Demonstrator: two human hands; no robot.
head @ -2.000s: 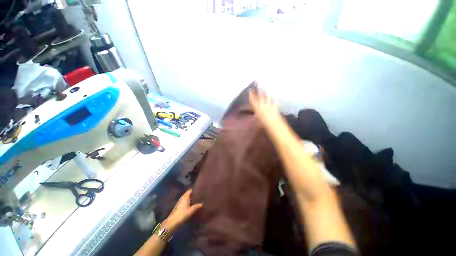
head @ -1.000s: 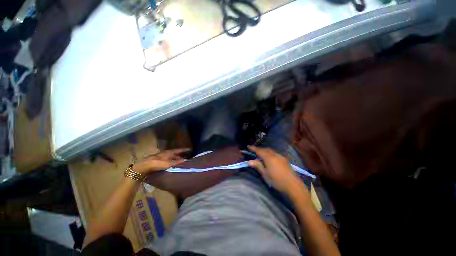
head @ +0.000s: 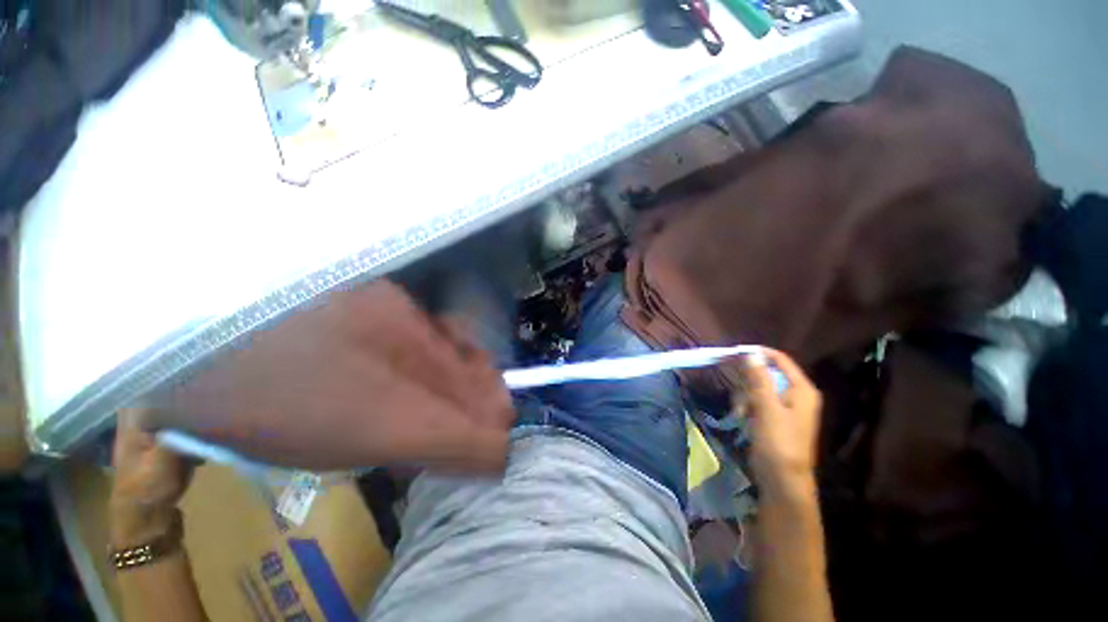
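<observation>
A brown cloth bundle (head: 352, 383) lies over my lap and the cardboard box, its left part near the table's front edge. A white strip (head: 632, 366) runs taut from the bundle's right side to my right hand (head: 778, 407), which pinches its end. My left hand (head: 148, 468) is at the bundle's far left end, partly hidden by the cloth, beside another stretch of the pale strip; its fingers and exact hold are hard to see.
The white sewing table (head: 437, 207) bears black shears (head: 492, 67) and the machine's needle area (head: 304, 73). Large brown panels (head: 851, 207) are heaped at the right, with black cloth beyond. A cardboard box (head: 231, 547) is left of my lap. A yellow item (head: 701, 458) lies by the thigh.
The view has turned from the wall to the lap. Since one second ago, my hands have moved apart, the strip's right end is drawn out to the right, and the brown cloth has shifted left.
</observation>
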